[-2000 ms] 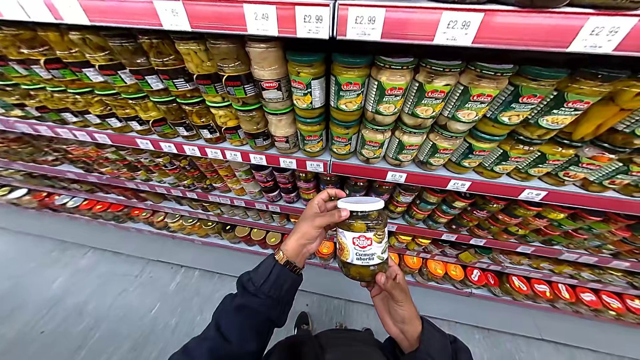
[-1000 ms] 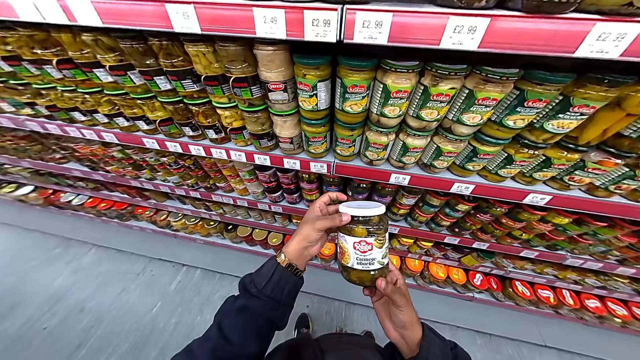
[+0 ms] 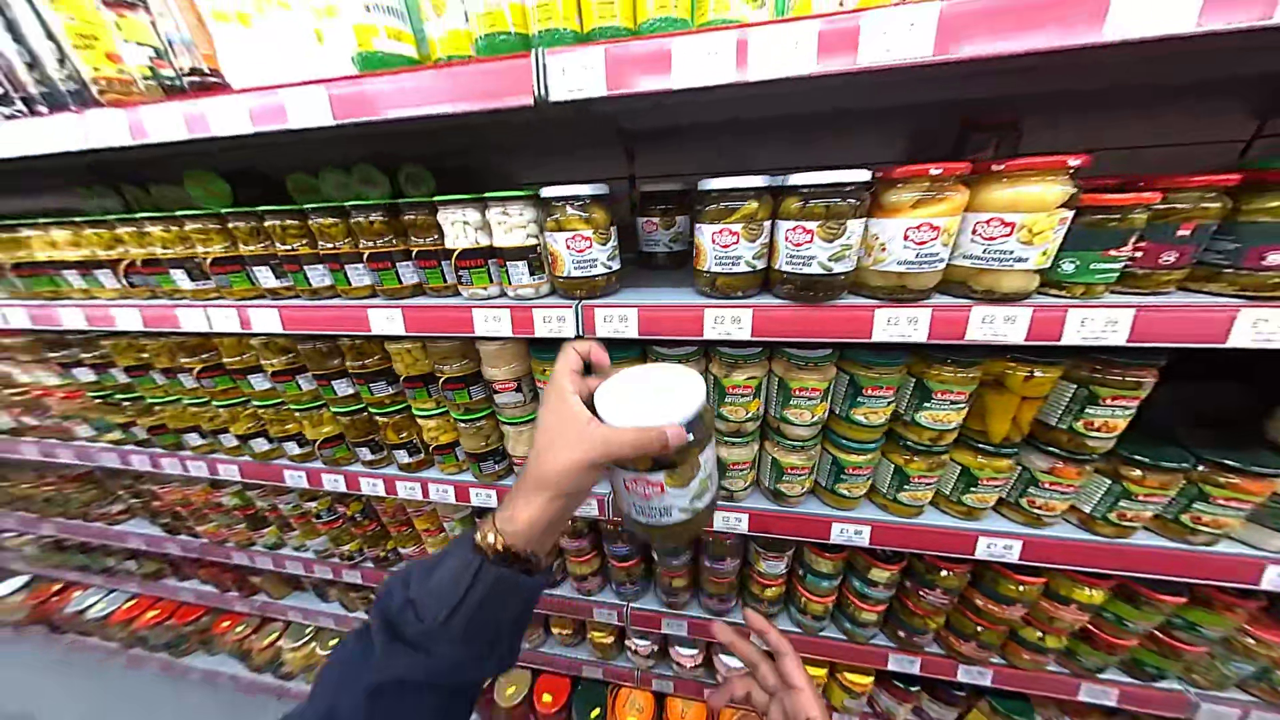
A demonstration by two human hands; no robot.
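Observation:
My left hand (image 3: pixel 580 440) grips a glass jar of pickled gherkins (image 3: pixel 662 480) with a white lid, thumb across its front below the lid. The jar is raised in front of the shelves and tilted a little. Below and to the right of it, my right hand (image 3: pixel 765 670) has its fingers spread and touches nothing that I can see. On the shelf above stand matching white-lidded jars (image 3: pixel 733 240), with a gap between them and one like jar (image 3: pixel 580 243) to the left. Another white-lidded jar (image 3: pixel 662 225) sits further back in that gap.
Red shelf edges (image 3: pixel 860 322) with price tags run across the view. Jars of yellow peppers (image 3: pixel 1012 235) with red lids stand at the right of the upper shelf. Green-lidded jars (image 3: pixel 800 395) fill the shelf below. Yellow and green packs (image 3: pixel 560 20) line the top shelf.
My right hand has let go of the jar, and my left hand alone now holds it, raised toward the shelves. The view has tilted up to show a higher shelf.

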